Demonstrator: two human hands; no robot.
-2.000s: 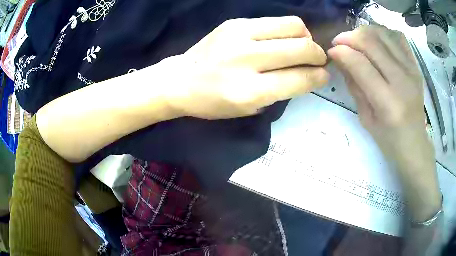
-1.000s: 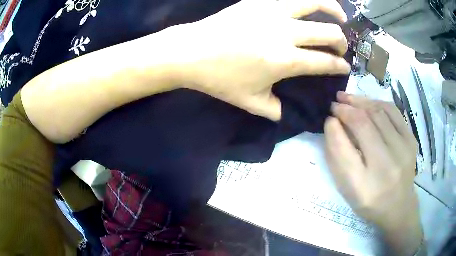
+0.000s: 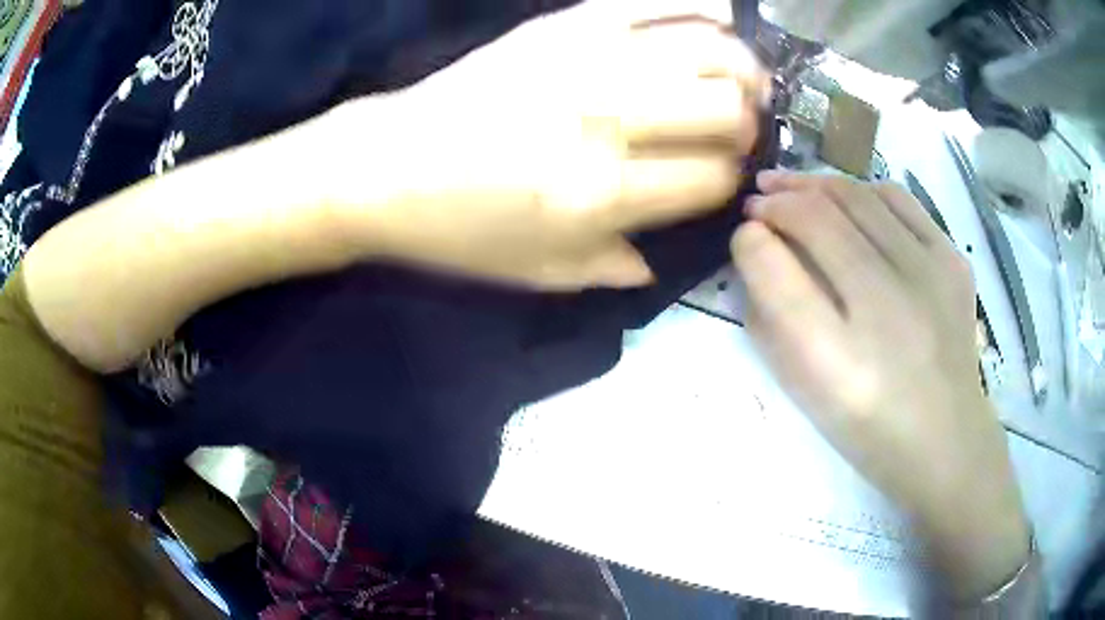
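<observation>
The dark garment fabric (image 3: 364, 351) with white embroidery (image 3: 182, 49) covers the left and middle of the white machine bed (image 3: 679, 448). My left hand (image 3: 606, 133) lies on the fabric, its fingertips at the fabric edge beside the presser foot (image 3: 788, 127). My right hand (image 3: 860, 291) pinches the fabric edge between thumb and fingers, just below the foot. A tan-brown guide block (image 3: 851, 133) stands right of the foot. The needle itself cannot be made out.
The snips (image 3: 931, 200), partly behind my right hand, and long curved tweezers (image 3: 1000, 248) lie at the right. The pale machine head (image 3: 872, 36) is at top right, with dark parts. Red plaid cloth (image 3: 297, 521) covers the lap. A reddish edge shows at top left.
Both hands first shifted with the fabric; the right fingers, lower on the edge a second ago, are now up close to the left fingertips. The guide block, hidden at first, now shows.
</observation>
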